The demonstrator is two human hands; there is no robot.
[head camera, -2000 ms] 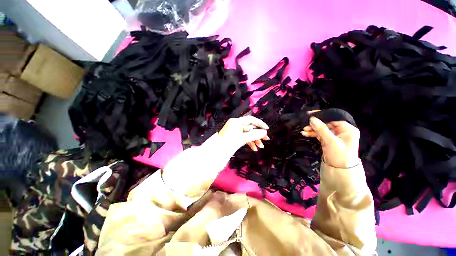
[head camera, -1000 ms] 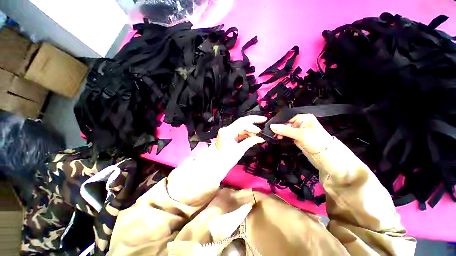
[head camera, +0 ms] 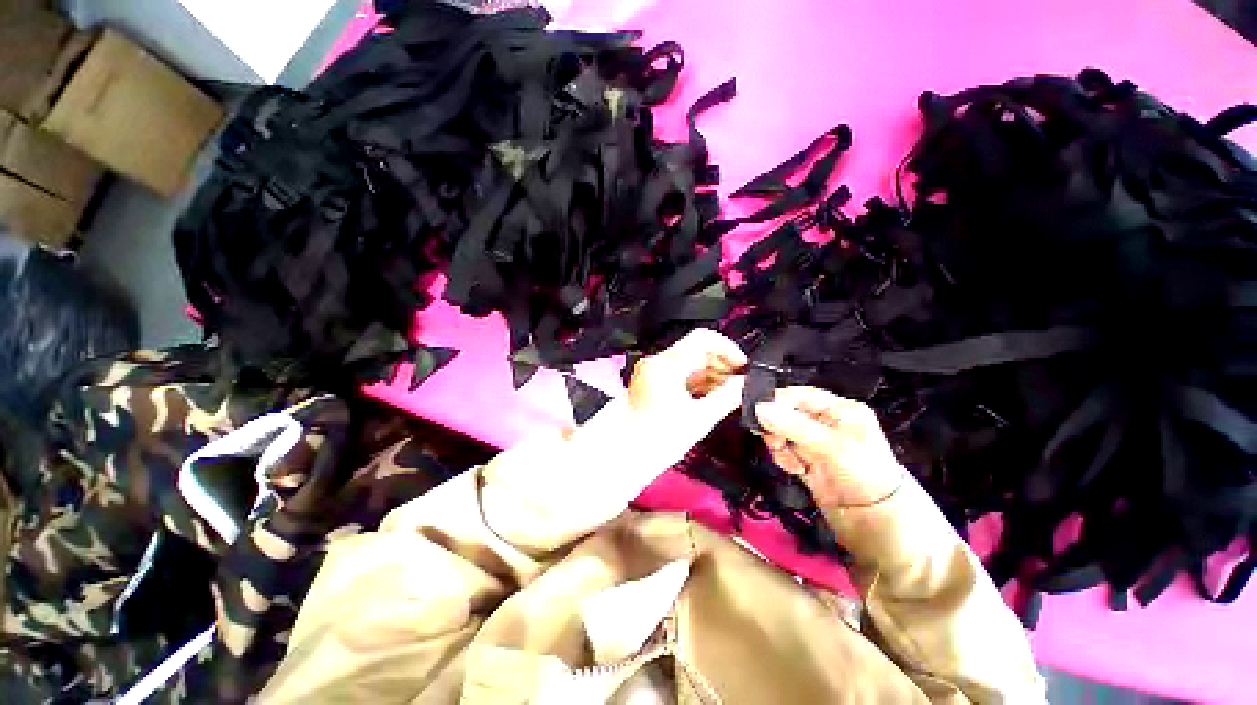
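Note:
My left hand point(head camera: 693, 372) and my right hand point(head camera: 824, 444) are close together over the middle pile of small black buckles point(head camera: 813, 262). A black webbing strap point(head camera: 757, 394) runs between their fingertips. My right fingers pinch its lower part. My left fingers hold its upper end, where a small dark piece, likely a buckle, is too blurred to make out. A dark triangular tab point(head camera: 585, 400) shows beside my left wrist.
A heap of black straps point(head camera: 552, 207) lies at left, a larger strap heap point(head camera: 1103, 276) at right, both on the pink table point(head camera: 813, 55). Cardboard boxes point(head camera: 131, 110), a dark plastic sack point(head camera: 55, 310) and camouflage fabric point(head camera: 83, 482) are at far left.
My right hand first brought the strap over to my left hand, then moved slightly down. The strap now hangs between my fingertips, and a triangular tab shows by my left wrist.

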